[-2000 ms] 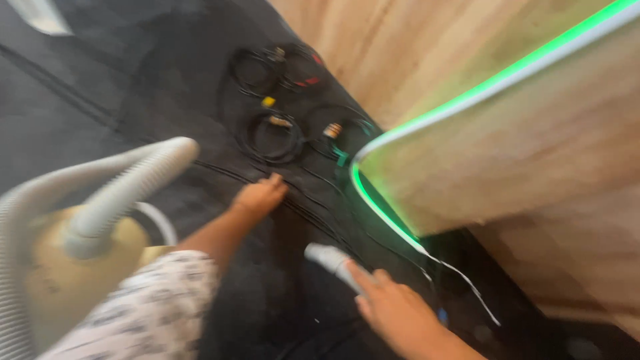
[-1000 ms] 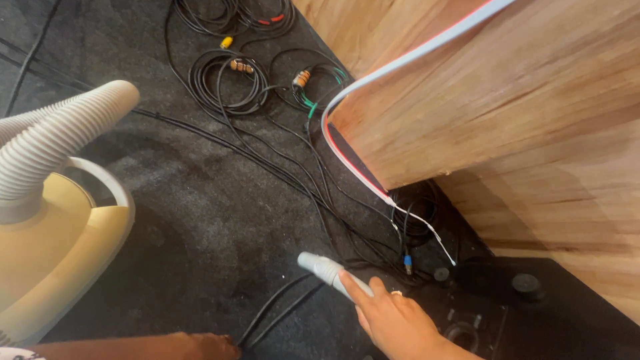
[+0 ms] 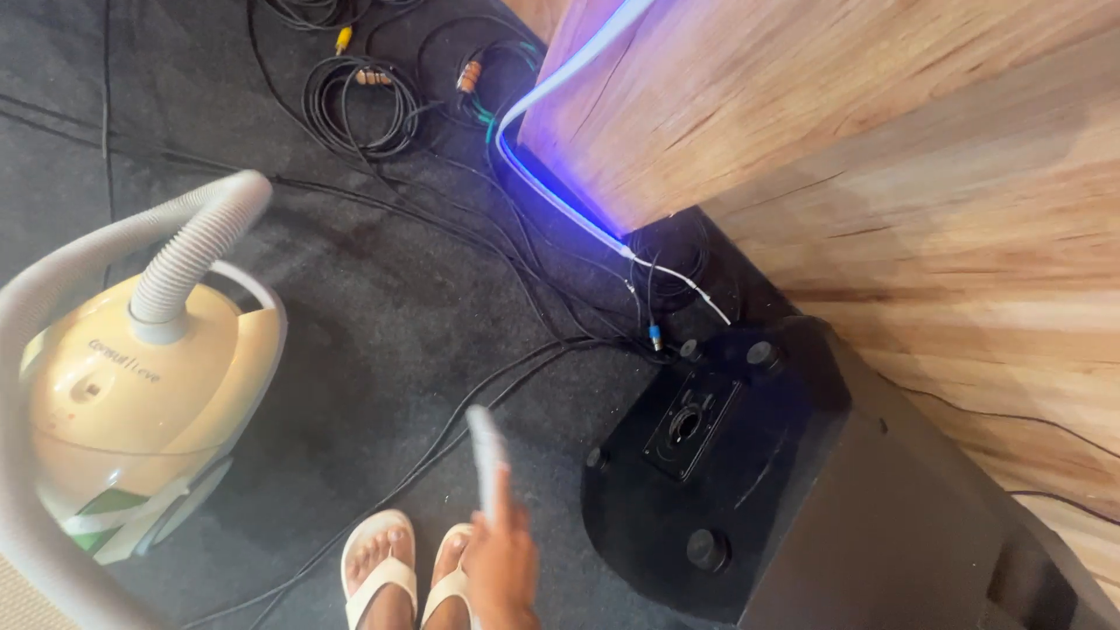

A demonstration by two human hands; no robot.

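Note:
My right hand (image 3: 503, 560) is closed around a light grey vacuum nozzle (image 3: 488, 451), blurred, its tip held over the dark carpet beside two black cables (image 3: 426, 462). My left hand is out of the frame. On the left stands a yellow Consul vacuum cleaner (image 3: 131, 385) with a ribbed grey hose (image 3: 197, 241) rising from its top and curving down the left edge. Just left of my right hand are two feet in pale sandals (image 3: 385, 577).
A black speaker cabinet (image 3: 805, 499) lies at the lower right. Coiled cables (image 3: 361, 109) lie at the top, others cross the carpet. A glowing blue LED strip (image 3: 560, 203) edges a wooden panel (image 3: 665, 114), its white wire end (image 3: 700, 293) loose. A blue cable connector (image 3: 655, 338) is near the speaker.
My left hand, earlier over the cables and then at the bottom edge, has gone out of view. The strip light went from green to red to blue. The view has shifted, showing more of the speaker.

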